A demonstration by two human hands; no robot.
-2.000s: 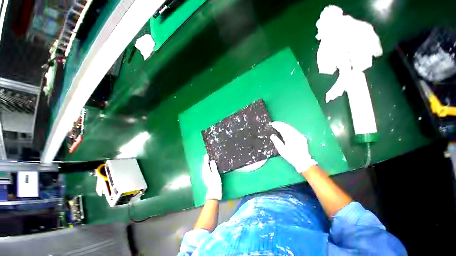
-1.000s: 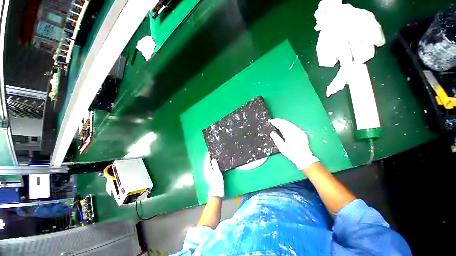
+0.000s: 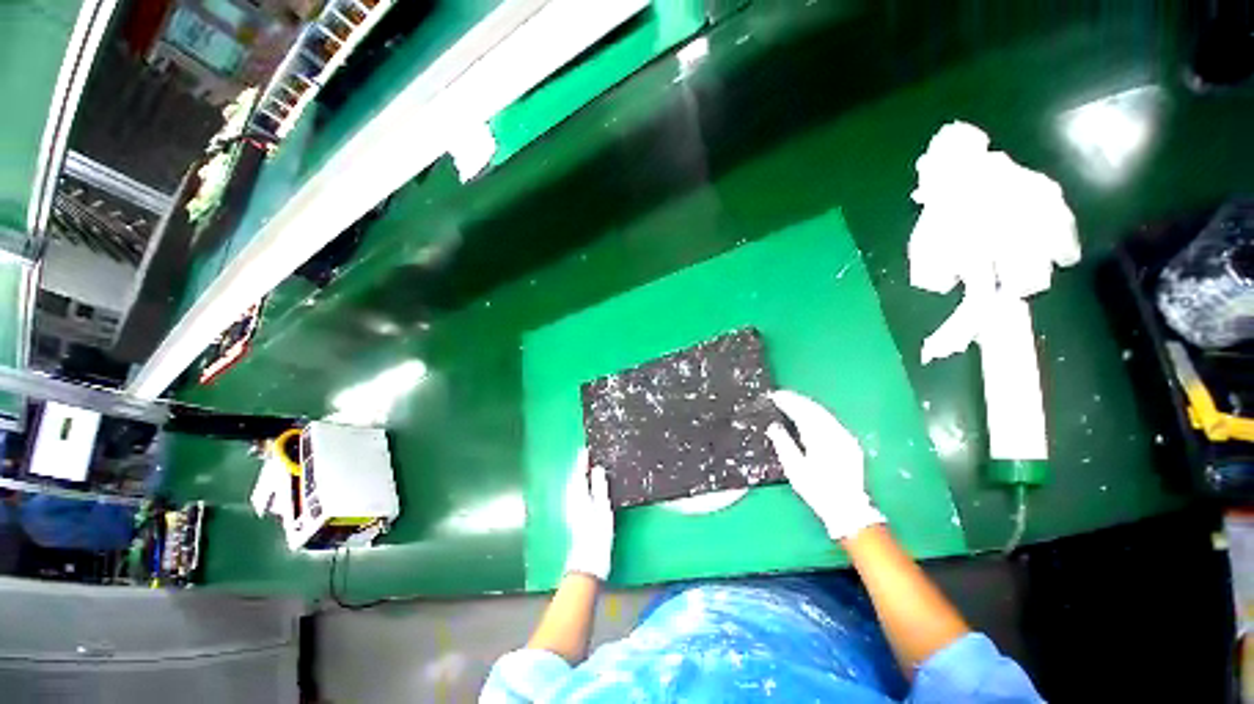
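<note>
A flat black pad (image 3: 681, 424) with many white specks lies over the green work mat (image 3: 825, 296). A pale round disc (image 3: 707, 503) shows under its near edge. My left hand (image 3: 590, 519), in a white glove, holds the pad's near left corner. My right hand (image 3: 824, 465), also in a white glove, holds the pad's right edge, with thumb and fingers at that edge. The fingertips under the pad are hidden.
A white glue cartridge (image 3: 1014, 385) with a green cap and thin hose lies at the right, below a crumpled white cloth (image 3: 993, 213). A black tray (image 3: 1162, 323) with a yellow-handled tool (image 3: 1217, 414) is further right. A white box (image 3: 347, 481) stands at the left.
The view has shifted, so the bench and its things appear lower in the picture. Both hands stay on the pad, which keeps about the same place on the mat.
</note>
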